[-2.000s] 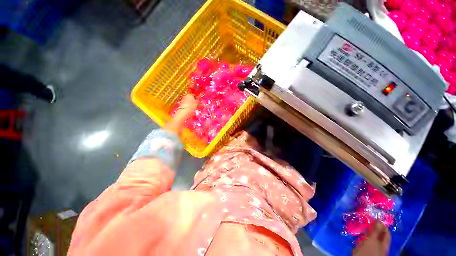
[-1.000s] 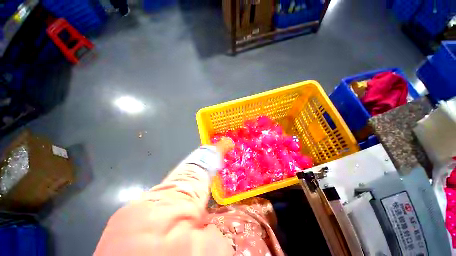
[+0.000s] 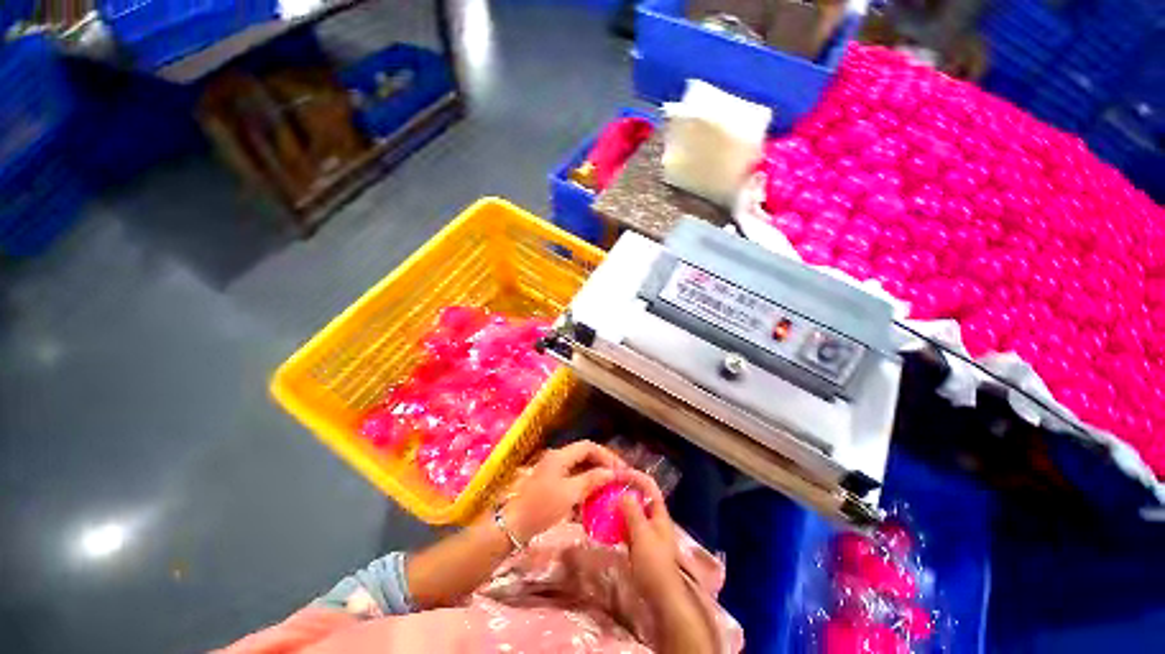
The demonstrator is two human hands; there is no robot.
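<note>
A bright pink ball is held between both hands above the pink apron, below the sealer's front edge. My left hand, with a thin bracelet at the wrist, grips it from the left. My right hand grips it from the right. A bit of clear film shows just beyond the fingers. The sealer has a grey housing and a small red lit switch; its brown jaw strip faces me. The yellow basket at the left holds bagged pink balls.
A blue bin at the lower right holds bagged pink balls. A white-covered surface heaped with pink balls lies behind the sealer. A whitish block sits on a speckled top. A rack stands on the floor.
My left hand has left the yellow basket and come to my lap. Both hands now hold a pink ball. The camera view has swung right, bringing the whole sealer back into view.
</note>
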